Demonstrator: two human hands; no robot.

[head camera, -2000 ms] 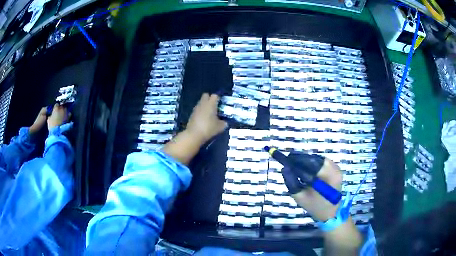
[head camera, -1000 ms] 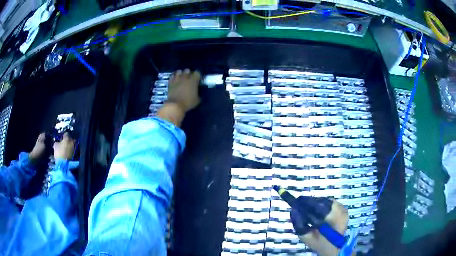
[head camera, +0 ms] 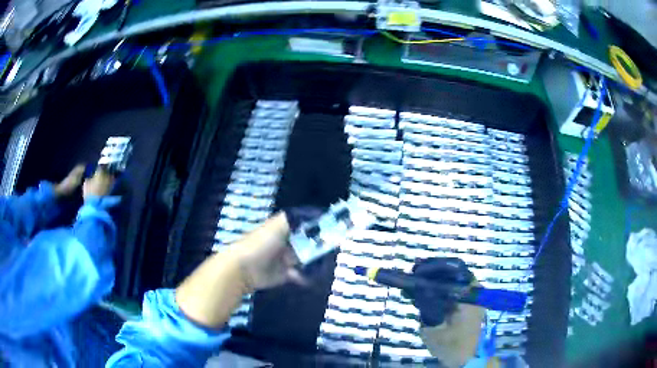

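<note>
My left hand (head camera: 263, 251), with black covering on the fingers, holds a silver-white part (head camera: 330, 230) with black blocks by one end, tilted, above the black tray (head camera: 306, 90). My right hand (head camera: 452, 309), also with black-covered fingers, holds a pen-like tool (head camera: 392, 277) with a blue rear and a yellow band, its tip pointing left towards the held part but apart from it. Columns of similar silver parts (head camera: 461, 165) lie in the tray, some slightly askew near the held part.
Another person's hands (head camera: 97, 183) hold a part over a dark tray at the left. A pale box (head camera: 576, 108) stands back right. Loose parts (head camera: 594, 291) lie on the green mat at right, beside a blue cord (head camera: 573, 190). White crumpled cloth (head camera: 642, 269) lies far right.
My left hand has come back from the tray's far left with a silver part from the row there. The tool has turned nearly level and its tip has moved left.
</note>
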